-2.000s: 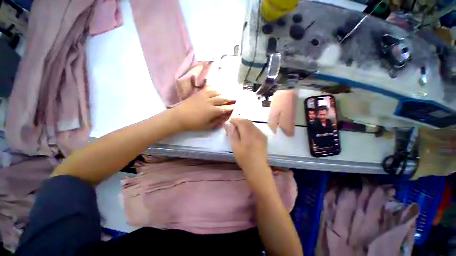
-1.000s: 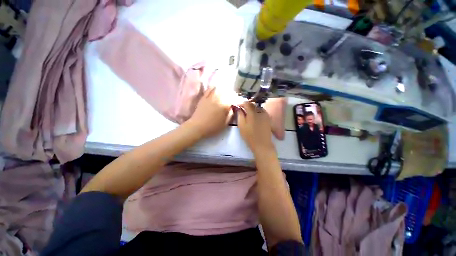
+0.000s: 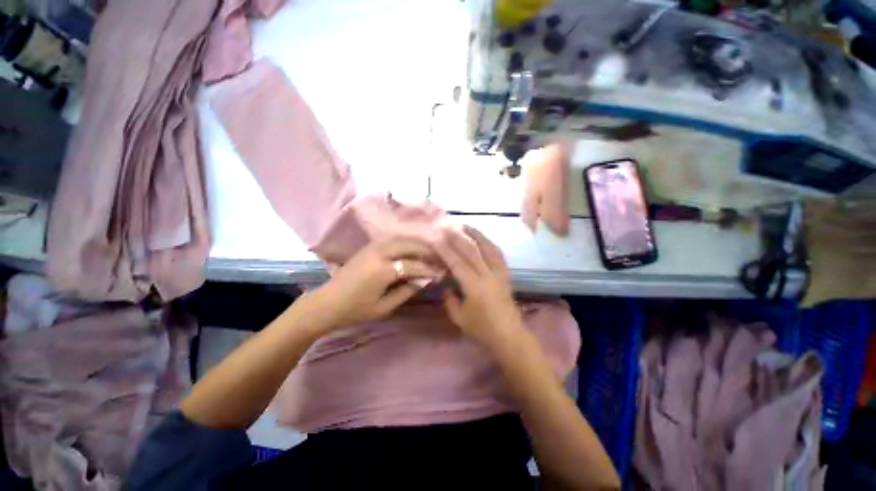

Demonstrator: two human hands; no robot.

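Note:
A long dusty-pink panel lies slantwise on the white table, its near end bunched at the table's front edge. My left hand holds this end, a ring on one finger. My right hand grips the same end from the right, fingers close to the left hand. What lies between the fingertips is partly hidden. The presser foot stands up and right of the hands, apart from the cloth. Small narrow pink pieces lie right of it. Folded pink panels lie on my lap under the hands.
A phone lies right of the small pieces, a thin dark-handled tool beside it. Black-handled scissors lie at the right table edge. The machine head spans the upper right. Pink panels hang over the left side. A blue crate holds pink cloth.
Both hands have moved from beside the needle toward the table's front edge, drawing the panel's end with them. The view has shifted slightly, and the phone screen shows a different picture.

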